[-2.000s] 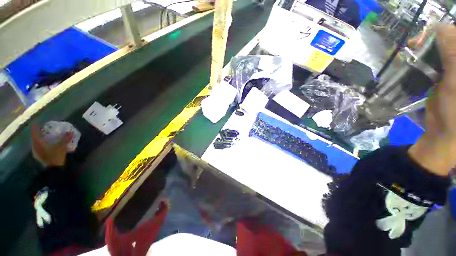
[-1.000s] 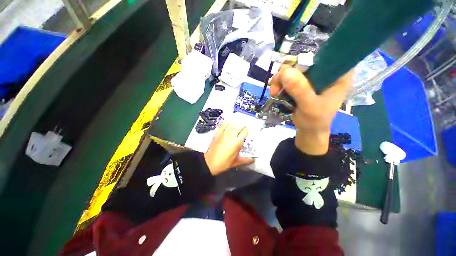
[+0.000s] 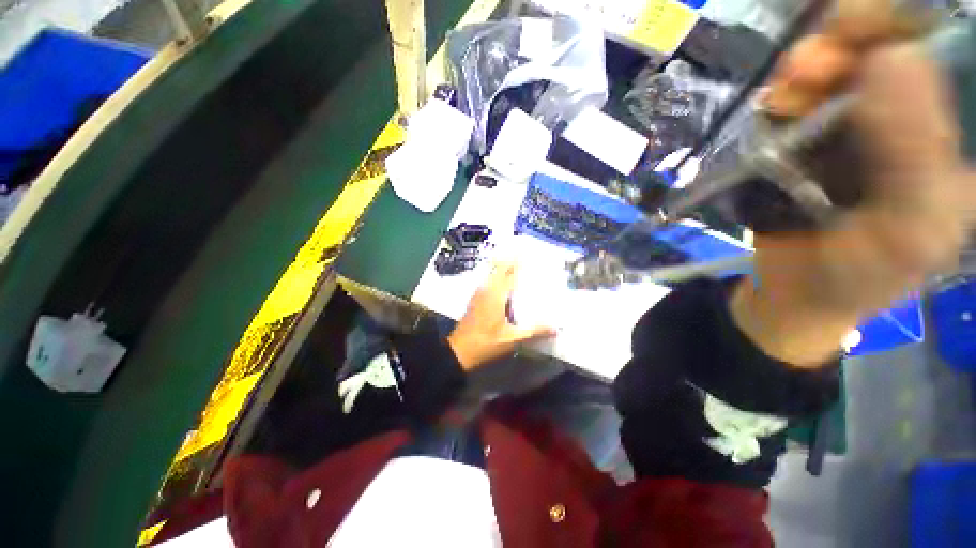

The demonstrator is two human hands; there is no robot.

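My left hand (image 3: pixel 494 323) rests at the near edge of the white board (image 3: pixel 583 321); whether it holds a white unit against the white surface cannot be told. My right hand (image 3: pixel 862 177) is large and blurred at the upper right, closed around the hanging power tool (image 3: pixel 765 166), whose blurred front points down-left over the blue tray (image 3: pixel 557 184). Rows of small black parts (image 3: pixel 573 223) lie on the tray, partly hidden by the tool. Larger black parts (image 3: pixel 463 248) lie on the board beyond my left hand.
A white plug housing (image 3: pixel 75 351) lies on the green conveyor belt (image 3: pixel 225 214) at left. Yellow-black tape (image 3: pixel 284 289) edges the belt. White units (image 3: pixel 430 161) and a clear plastic bag (image 3: pixel 530 70) are behind the board. A blue bin (image 3: pixel 897 326) is partly visible at right.
Since two seconds ago, my left hand has come from the belt to the board. In the last second, my right hand and the tool have moved up and right. The belt housing sits farther left.
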